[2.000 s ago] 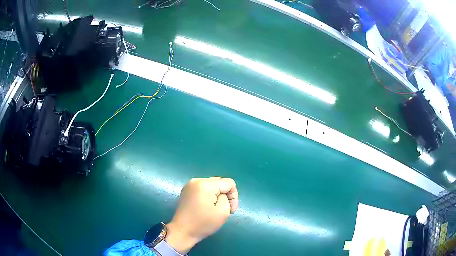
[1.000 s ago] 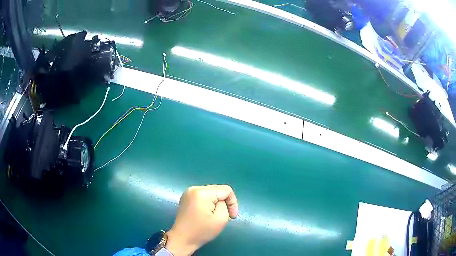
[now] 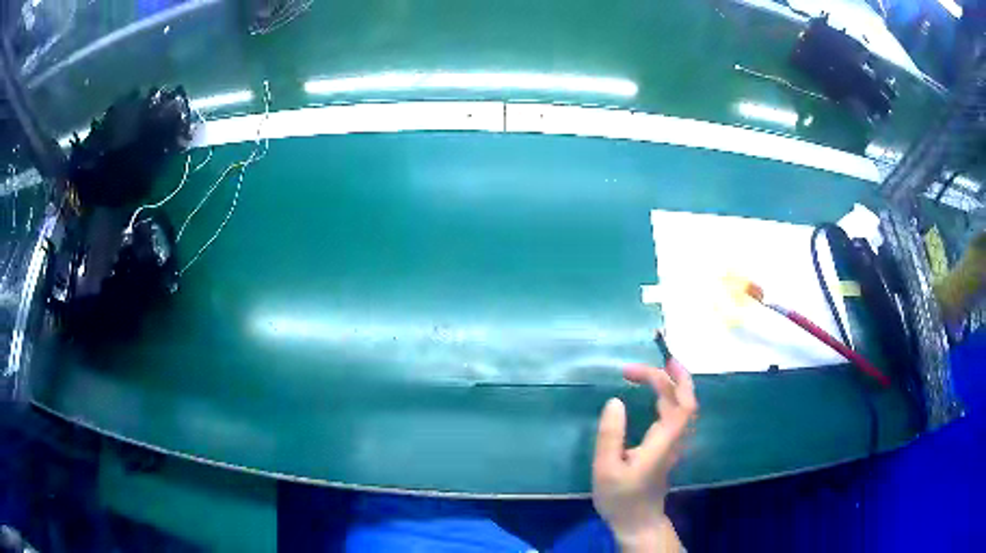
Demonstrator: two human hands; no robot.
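Observation:
My right hand (image 3: 645, 448) is bare, at the front edge of the bench, its thumb apart from its bent fingers. A small dark narrow piece (image 3: 663, 346) shows just beyond the fingertips; I cannot tell whether it touches them. A white paper sheet (image 3: 692, 254) lies beyond the hand. A brush with a red handle (image 3: 827, 337) lies across it, bristles on a yellow-orange patch. Two black units with thin leads stand at the left, one behind (image 3: 124, 151) and one nearer (image 3: 108, 270). My left hand is not in view.
A pale rail (image 3: 378, 117) crosses the green bench (image 3: 432, 238). Beyond it, a black unit (image 3: 838, 65) lies at the right. A thick black cable (image 3: 827, 270) runs along the paper's right side. Wire mesh stands at the right. A thin dark line shows on the bench left of my hand.
The view has swung right and down, showing the bench's front edge, the whole paper and the brush. The closed hand with the wristwatch is gone; my right hand has come into view.

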